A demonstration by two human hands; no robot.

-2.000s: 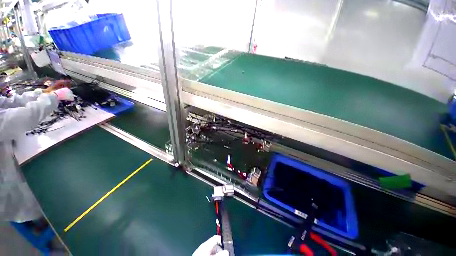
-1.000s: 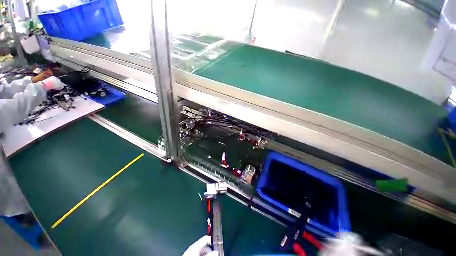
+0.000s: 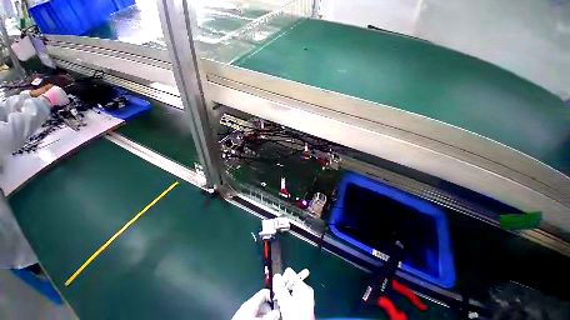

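A white-grey connector [image 3: 275,227] with red and black lead wires [image 3: 267,261] stands at the upper end of a harness at the bottom centre. A steel ruler [image 3: 277,255] lies along the wires. My left hand [image 3: 255,306], in a white glove and cut off by the lower edge, is closed around the lower part of the wires. My right hand [image 3: 296,296], also white-gloved, is beside it with its fingers over the ruler; a small pale tip sticks out between its fingers. What exactly its fingers grip cannot be told.
A blue bin [image 3: 442,250] stands at right, with red-handled pliers [image 3: 394,294] at its front. Tangled harnesses [image 3: 275,140] lie behind the metal rail. An upright aluminium post [image 3: 190,94] rises left of centre. At left, a person's gloved hand [image 3: 56,95] works over a white board.
My right hand has come in from the lower right, past the pliers, to beside my left hand at the ruler. The view has shifted slightly. The person at left has barely moved.
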